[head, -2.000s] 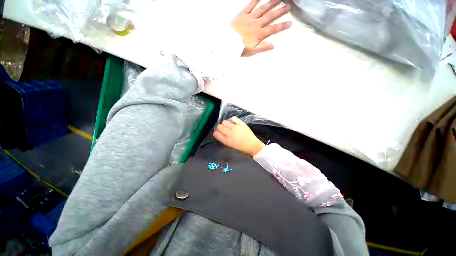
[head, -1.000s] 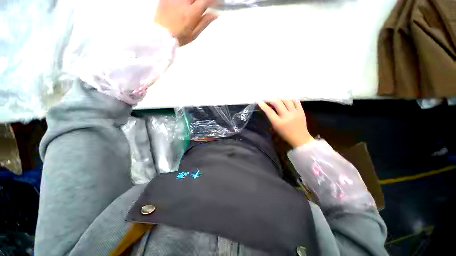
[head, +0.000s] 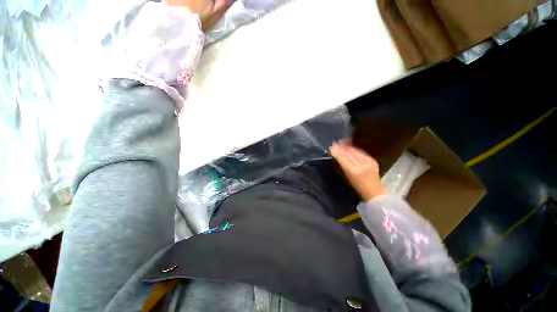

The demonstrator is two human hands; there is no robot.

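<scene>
A clear plastic bag hangs in front of the apron, below the near edge of the white table. My right hand pinches its right end, slightly blurred. My left hand is at the top edge of the picture, over the table, cut off so that its fingers are mostly hidden. Clear plastic lies on the table just right of my left hand. Brown bags lie at the table's right end.
A heap of clear plastic bags covers the table's left side. An open cardboard box with white material in it stands below the table at right. Yellow floor lines cross the dark floor. More shiny plastic lies at my waist on the left.
The view has turned and shifted right. My right hand has moved from the table edge out to the right, and the clear bag is now stretched between the table edge and my apron.
</scene>
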